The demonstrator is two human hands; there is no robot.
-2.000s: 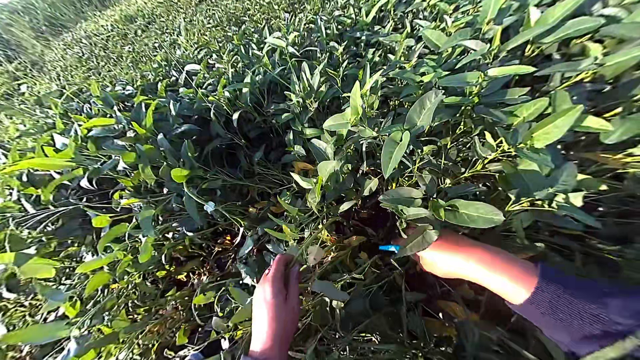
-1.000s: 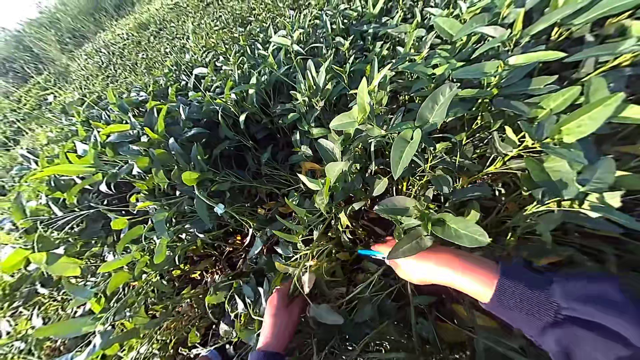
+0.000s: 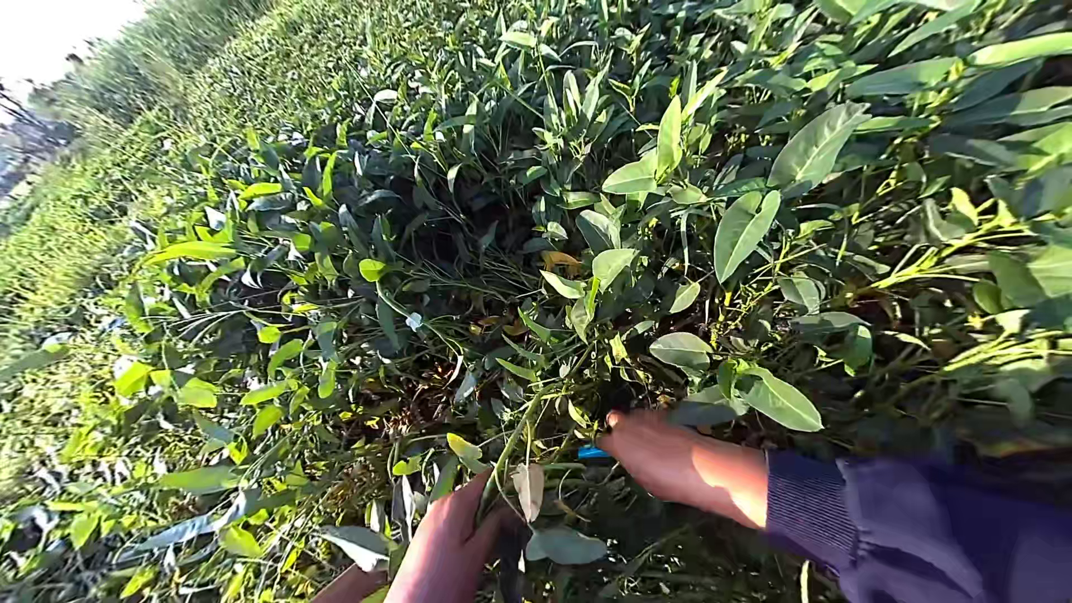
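Note:
My left hand [image 3: 456,536], low in the centre, is closed around green plant stems [image 3: 511,444] that rise from its fist toward the middle of the foliage. A pale, dry-looking leaf [image 3: 528,491] hangs beside its fingers. My right hand [image 3: 657,456], in a dark blue sleeve with a ribbed cuff, reaches in from the right and is closed on a blue object [image 3: 593,452], of which only a short end shows; its kind cannot be told. Leaves and shadow hide that hand's fingertips. Broad green leaves [image 3: 779,398] lie just above its wrist.
Dense leafy plants [image 3: 469,151] cover the slope all around, with a dark hollow [image 3: 444,218] among them and some yellowed leaves [image 3: 559,261]. A small whitish flower [image 3: 414,321] shows left of centre. Taller growth [image 3: 159,59] and sky stand at the upper left.
My left hand, open beside the stems two seconds ago, is now closed around some. My right hand with the blue object has moved left, deeper under the leaves.

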